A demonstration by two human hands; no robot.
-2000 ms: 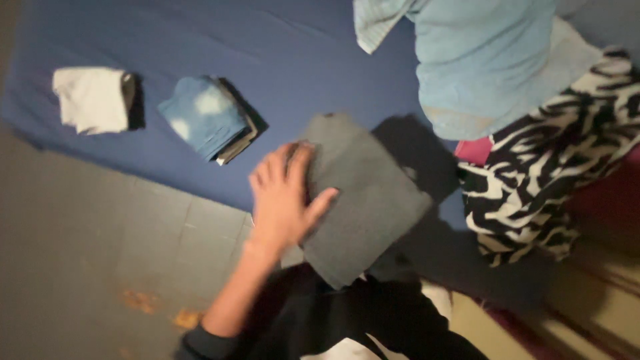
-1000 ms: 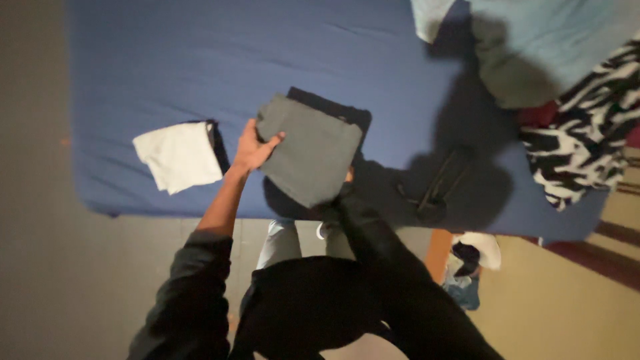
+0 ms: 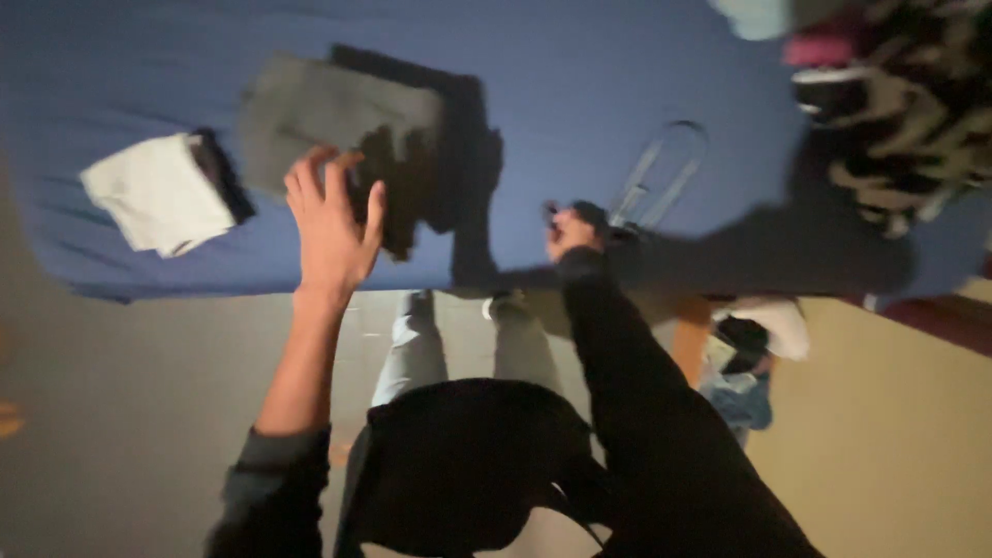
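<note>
A folded grey cloth (image 3: 341, 101) lies on the blue sheet of a bed (image 3: 573, 85). Over its lower edge is my left hand (image 3: 333, 209), fingers spread and holding nothing; whether the fingertips touch the cloth cannot be told. Left of it lies a folded white cloth (image 3: 163, 194) with a dark piece along its right side. My right hand (image 3: 573, 232) is near the bed's front edge, its fingers curled, beside a dark object with a pale, elongated loop (image 3: 655, 174). Blur hides whether the hand grips that object.
Black-and-white patterned fabric (image 3: 914, 147), a pink piece (image 3: 825, 50) and light blue fabric (image 3: 756, 15) lie at the upper right. Below the bed's front edge, at the right, clothes (image 3: 740, 364) lie in a heap. My legs stand close to the bed.
The grey cloth, held in my hands a second ago, now lies on the bed beside the white one. My left hand has let go of it. My right hand has moved right, to the looped object.
</note>
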